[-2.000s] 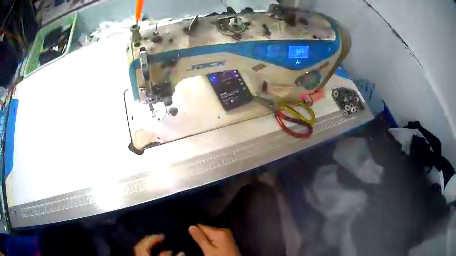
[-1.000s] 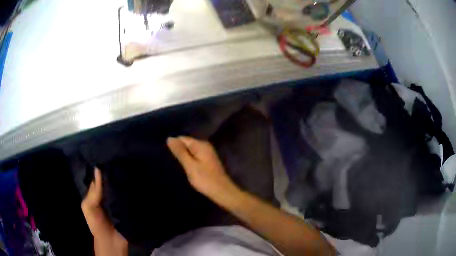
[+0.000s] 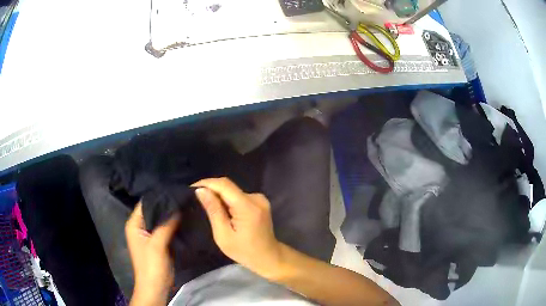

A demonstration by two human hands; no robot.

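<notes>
A black garment piece [image 3: 173, 161] lies bunched over my lap below the table edge. My left hand [image 3: 151, 239] grips a fold of it between thumb and fingers. My right hand [image 3: 239, 221] is to its right, thumb and forefinger pinched together at the edge of the cloth. The cloth's outline merges with my dark trousers, so its far extent is hard to tell.
The white table [image 3: 90, 66] spans the front. Red and yellow scissors [image 3: 376, 48], a dark phone [image 3: 301, 6] and small metal parts [image 3: 440, 49] lie on it. A grey and black garment pile [image 3: 443, 197] is right; a blue basket [image 3: 18, 263] is left.
The view has tilted down from the machine to my lap. My hands have come closer together, and the cloth that was spread a second ago is now gathered between them.
</notes>
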